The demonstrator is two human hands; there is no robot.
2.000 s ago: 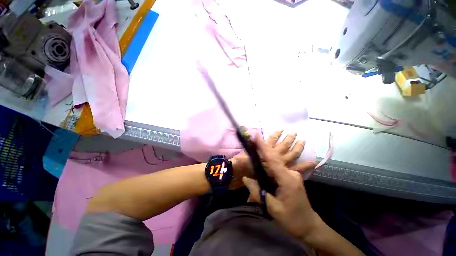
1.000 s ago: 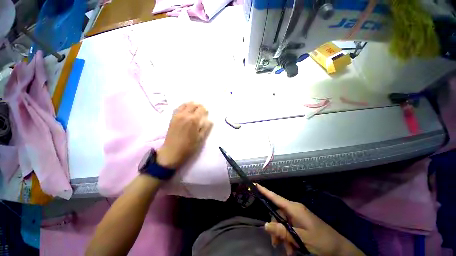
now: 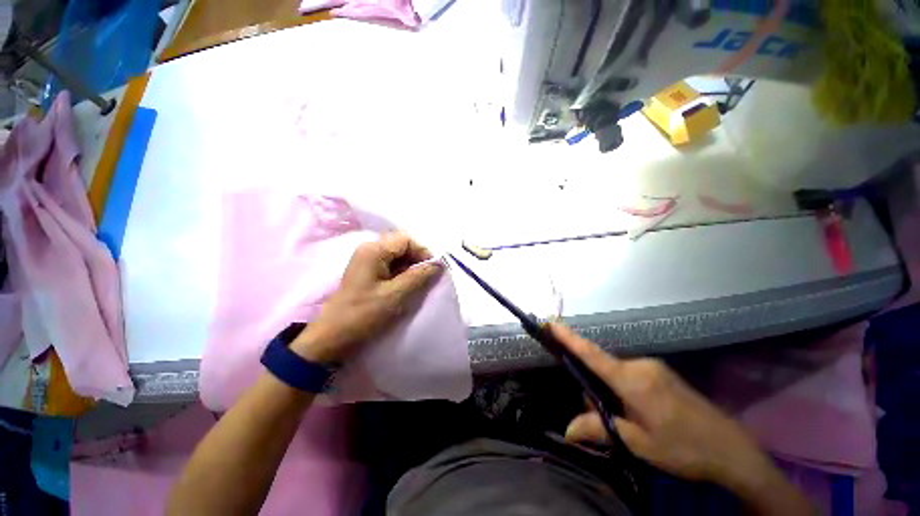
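A pink garment panel [image 3: 267, 282] lies on the white table and hangs a little over its front edge. My left hand [image 3: 378, 282], with a dark blue watch strap at the wrist, pinches the panel's upper right edge between thumb and fingers. My right hand [image 3: 656, 408] holds black tailor's shears [image 3: 504, 302] by the handles. The blades look nearly closed, and their tip is at the pinched cloth edge beside my left fingertips. Whether the tip touches the cloth I cannot tell.
The sewing machine head [image 3: 625, 50] stands at the back right, with a yellow box [image 3: 683, 113] behind the needle area. Thin pink trimmings [image 3: 651, 209] lie before it. A tool with a pink-red tail [image 3: 834, 237] lies at the right end. Pink pieces [image 3: 61, 242] hang at the left.
My left hand has gone from resting on the panel to pinching its edge, lifting it slightly. The shears have moved up to that edge. Earlier, the view shifted and the panel was spread out.
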